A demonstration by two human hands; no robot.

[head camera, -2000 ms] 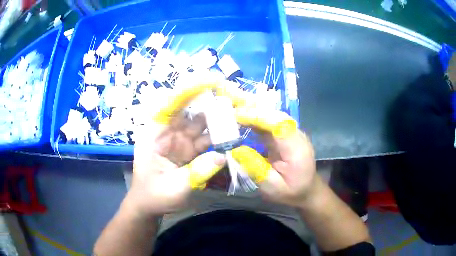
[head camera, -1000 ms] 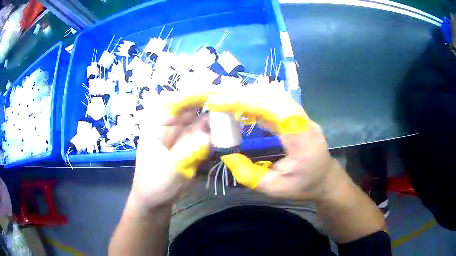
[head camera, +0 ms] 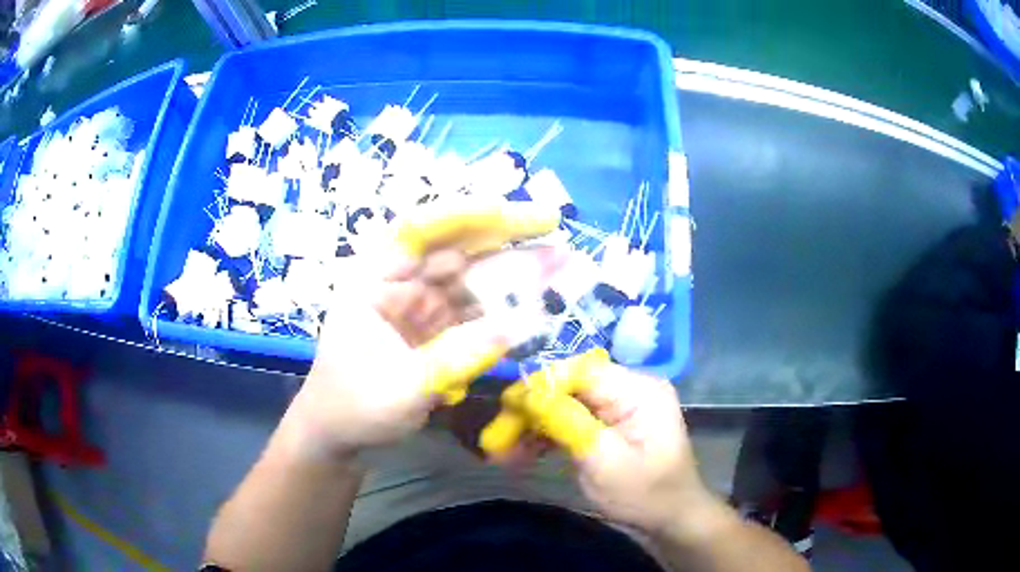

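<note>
A white wired unit (head camera: pixel 502 293) with a dark lower end is between the yellow-cotted fingers and thumb of my left hand (head camera: pixel 392 352), over the near edge of the big blue bin (head camera: pixel 392 50). My right hand (head camera: pixel 610 430) is just below and to the right, its yellow-cotted fingers bunched together near the unit's dark end and leads. Motion blur and glare hide whether the right fingers grip the leads. The big bin holds a heap of white units with dark ends and thin leads.
A second blue bin (head camera: pixel 132 207) at the left holds small white pieces with dark dots. A dark worktop (head camera: pixel 783 257) and a pale rail (head camera: pixel 828 106) lie to the right, with the green conveyor (head camera: pixel 772 39) beyond. A person's dark sleeve (head camera: pixel 951 335) is at the right edge. Red stools (head camera: pixel 50 408) stand below.
My right hand has moved down from the unit's top and its fingers have drawn together. My left hand still holds the unit, now more tilted. The view has shifted, showing more of the bins.
</note>
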